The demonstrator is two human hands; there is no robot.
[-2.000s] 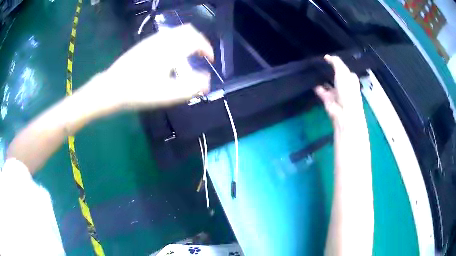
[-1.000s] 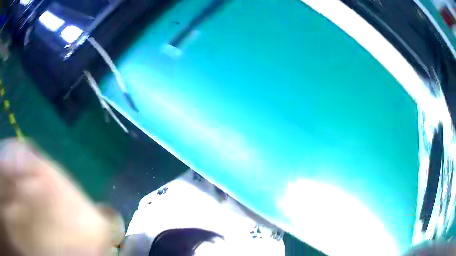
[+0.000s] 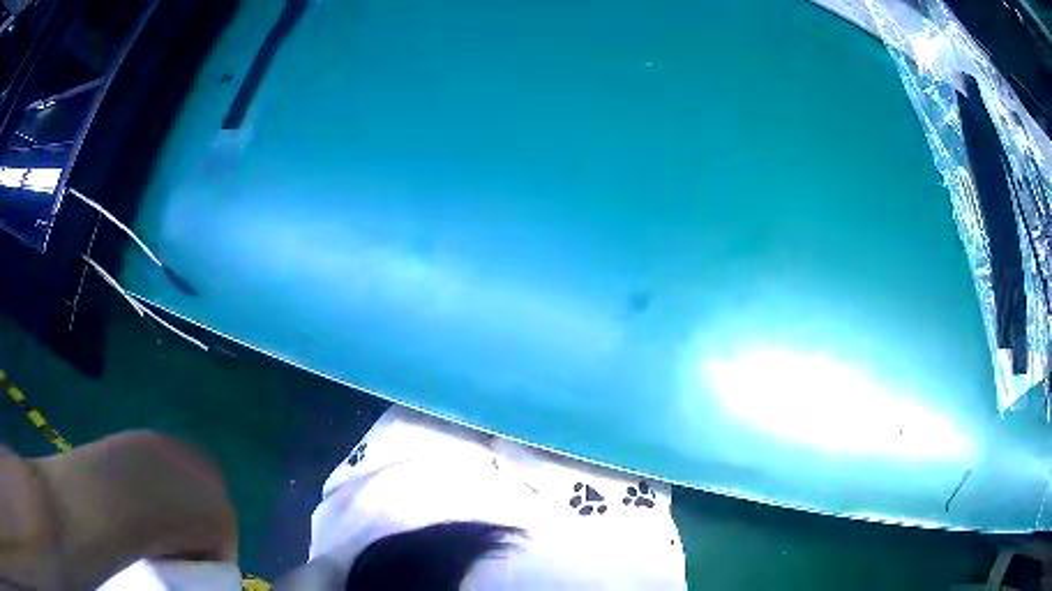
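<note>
A glossy black panel (image 3: 52, 127) lies at the far left on the green-matted bench (image 3: 519, 173). Thin white lead wires (image 3: 115, 222) with dark ends hang from its near edge. A short black strip (image 3: 263, 67) lies on the mat beside it. A crumpled clear bag (image 3: 948, 150) with long black strips (image 3: 998, 219) lies at the right edge. Part of my left hand or forearm (image 3: 127, 502) is at the bottom left, off the bench, blurred and cut off; its fingers do not show. My right hand is out of the picture.
The bench's near edge curves along the bottom, with bright glare on the mat at the right. White clothing with paw prints (image 3: 461, 473) and dark hair are below it. Yellow and black floor tape (image 3: 35, 418) shows at the lower left.
The view has swung right, so the panel now sits at the far left and the bag shows at the right. Both hands have left the panel; my right hand has gone out of view.
</note>
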